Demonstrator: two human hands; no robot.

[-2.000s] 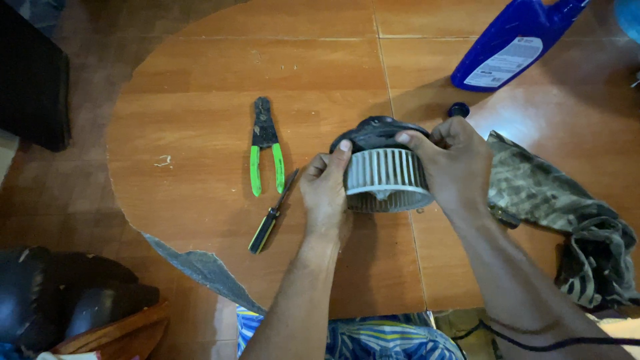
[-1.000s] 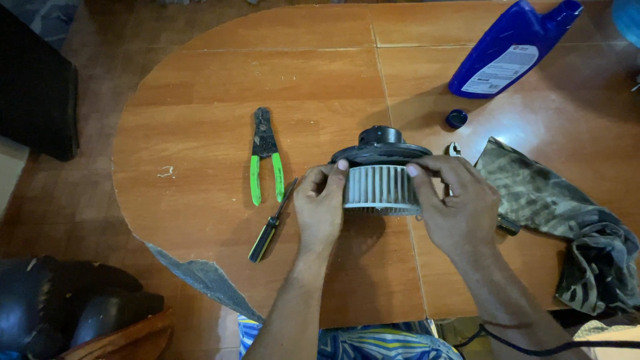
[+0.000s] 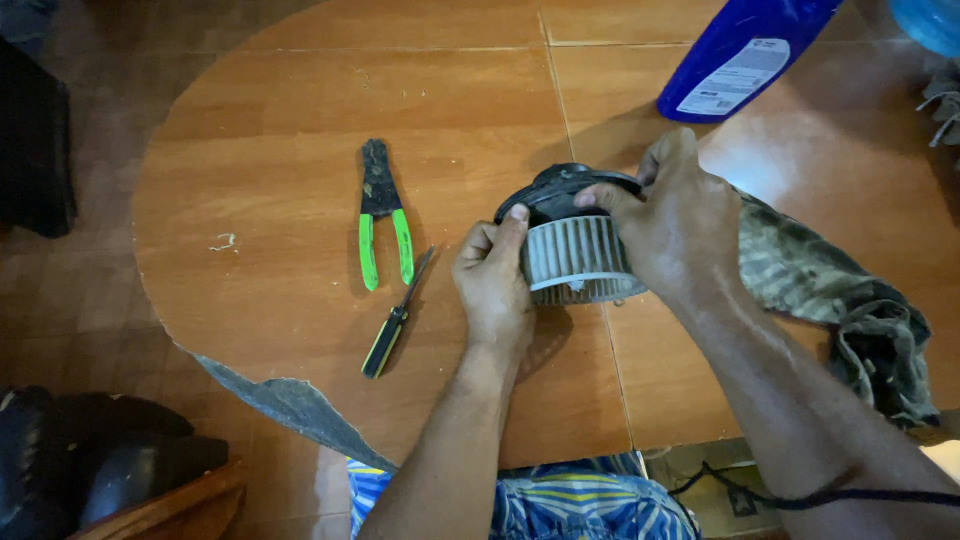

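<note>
Both hands hold a blower motor with a grey squirrel-cage fan wheel (image 3: 577,255) over the wooden table, its black plastic flange (image 3: 562,196) uppermost and its ribbed wheel below. My left hand (image 3: 495,277) grips the flange's left edge, thumb on top. My right hand (image 3: 675,210) holds the flange's right side, the thumb lying across it and the fingers partly hidden behind. To the left lie wire strippers with green handles (image 3: 386,217), handles spread. A black and yellow screwdriver (image 3: 390,334) rests beside them, its shaft tip near one handle.
A blue plastic bottle (image 3: 735,67) with a white label is at the back right. A stained, crumpled cloth (image 3: 817,262) lies right of my right hand. The table's (image 3: 262,165) rounded edge has a torn covering at lower left. A dark cable (image 3: 862,495) crosses my right forearm.
The blower has turned and tilted in my hands, so the open underside of its wheel shows more than a second ago. My right hand has shifted up along the flange.
</note>
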